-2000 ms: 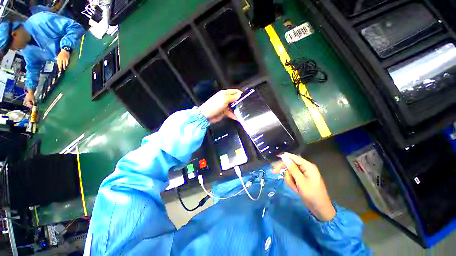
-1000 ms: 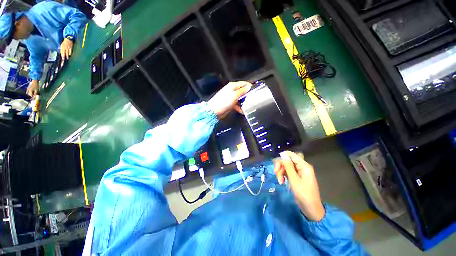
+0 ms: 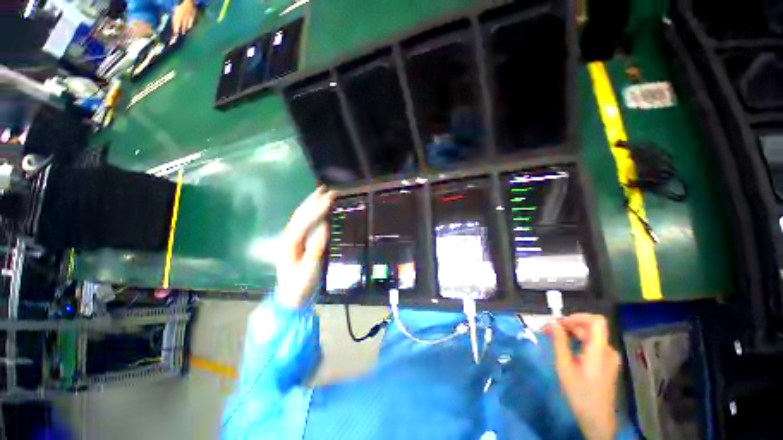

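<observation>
A black phone tray [image 3: 506, 234] in front of me holds several phones side by side with lit screens. The rightmost phone [image 3: 541, 225] shows green text and a white plug [image 3: 555, 302] at its lower edge. My right hand [image 3: 585, 348] is just below that plug, fingertips together near the lead; whether it grips it is unclear. My left hand [image 3: 305, 245], slightly blurred, lies along the tray's left edge beside the leftmost phone [image 3: 348, 245]. White leads run from the middle phones and a black cable [image 3: 356, 325] from the leftmost.
A second tray [image 3: 412, 116] with dark phones lies directly behind. A small three-phone group [image 3: 259, 60], a black ribbed stack [image 3: 112, 210], yellow tape [image 3: 631, 206], a coiled black cable [image 3: 654, 172] and a barcode label [image 3: 650, 94] lie around. More trays stand far right.
My left hand has left the rightmost phone and moved to the tray's left edge. The rightmost phone now lies in its pocket with a plug at its bottom. The view has turned and shifted.
</observation>
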